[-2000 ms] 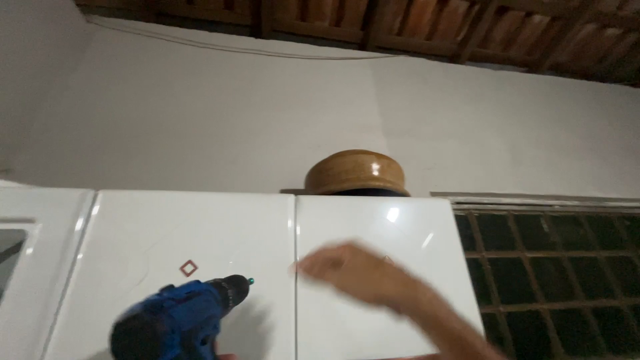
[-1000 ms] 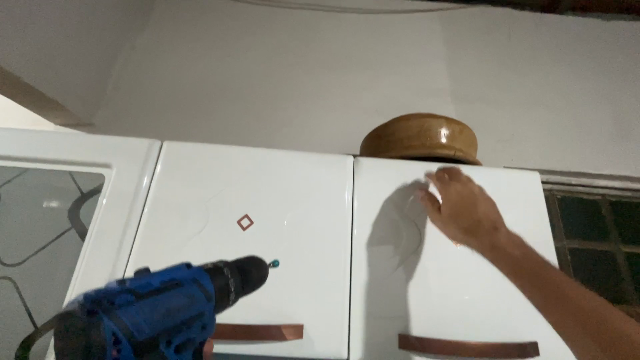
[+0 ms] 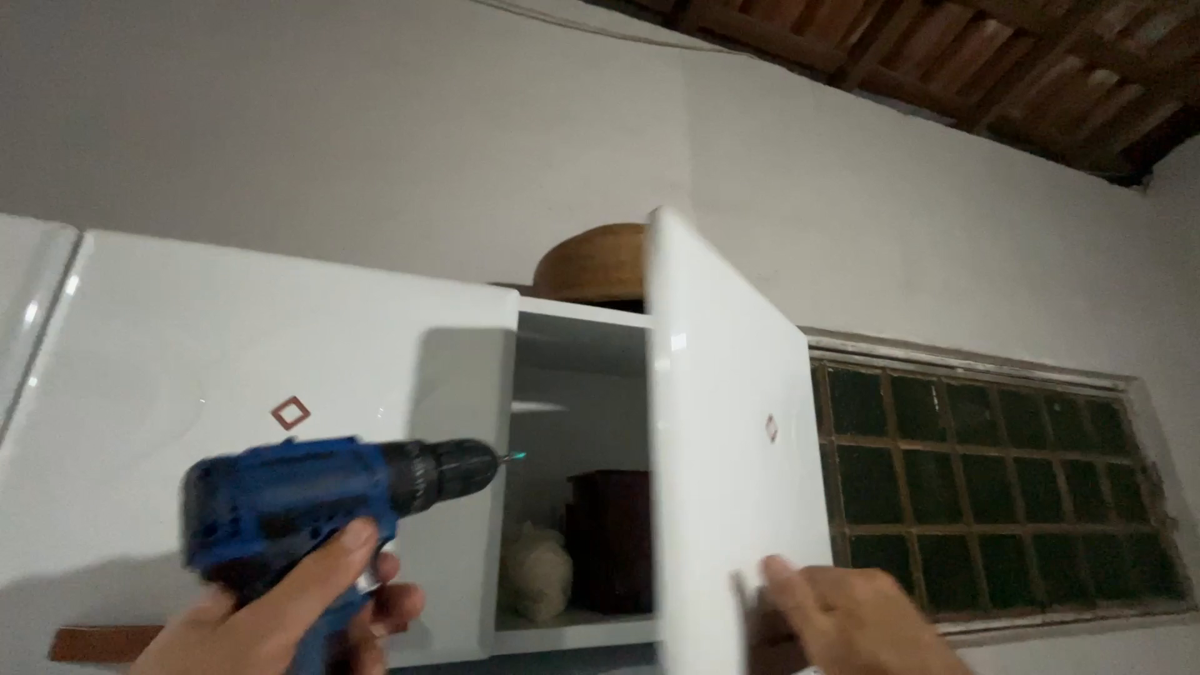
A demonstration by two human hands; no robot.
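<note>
My left hand is wrapped around the grip of a blue and black cordless drill, whose green-tipped bit points right, in front of a closed white cabinet door. At the lower right my right hand is at the lower part of the swung-out right cabinet door, its fingers by a brown handle that is partly hidden. Between the two doors the cabinet's inside shows, with a pale rounded object and a dark red box-like object on the bottom shelf.
A brown round bowl-like object stands on top of the cabinet, partly behind the swung-out door. A barred window is in the wall at the right. Another brown handle sits on the left door. Wooden roof beams run overhead.
The right cabinet door, closed one second ago, now stands swung outward. My right hand has gone from near the door's top edge down to its handle area. The drill remains in my left hand.
</note>
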